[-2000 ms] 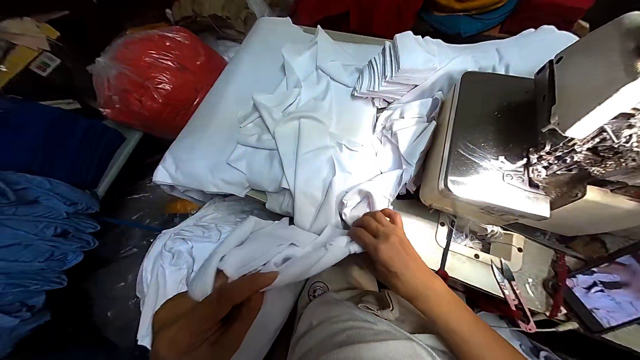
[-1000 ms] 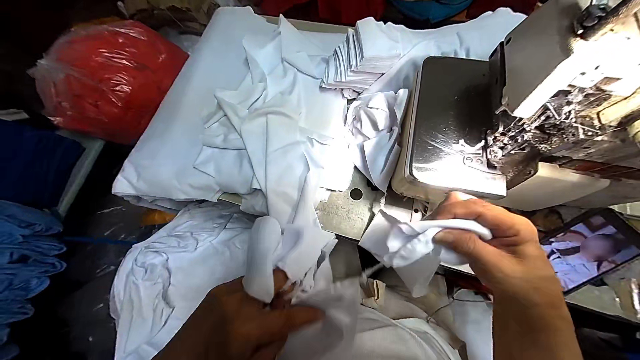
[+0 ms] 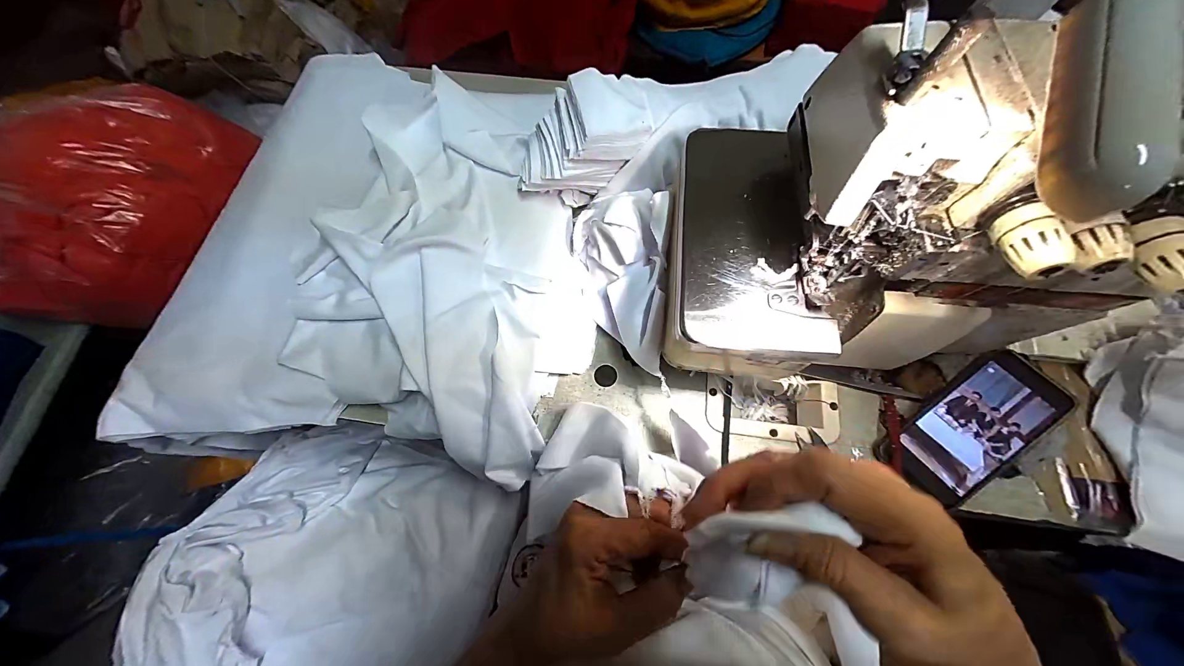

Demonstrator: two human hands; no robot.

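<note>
Near the lower middle, my left hand (image 3: 606,573) pinches the edge of a white fabric piece, fingertips close to my other hand. My right hand (image 3: 869,546) holds a folded white fabric piece (image 3: 749,555) between thumb and fingers. Another part of white cloth (image 3: 587,453) rises just behind my left hand, with frayed threads at its edge. Beyond the hands stands an industrial overlock sewing machine (image 3: 740,240) with lint around its needle area. Crumpled white fabric pieces (image 3: 444,268) lie left of it, and a stack of folded white pieces (image 3: 583,139) sits behind.
A large white cloth bundle (image 3: 342,555) fills the lower left. Red material in clear plastic (image 3: 120,203) stands at the far left. A lit smartphone (image 3: 985,425) lies right of the machine's front, with white fabric (image 3: 1147,425) at the right edge.
My hands were apart, each with white fabric, one second ago; now they are close together. My right hand has left the cloth near the machine's front edge and moved lower.
</note>
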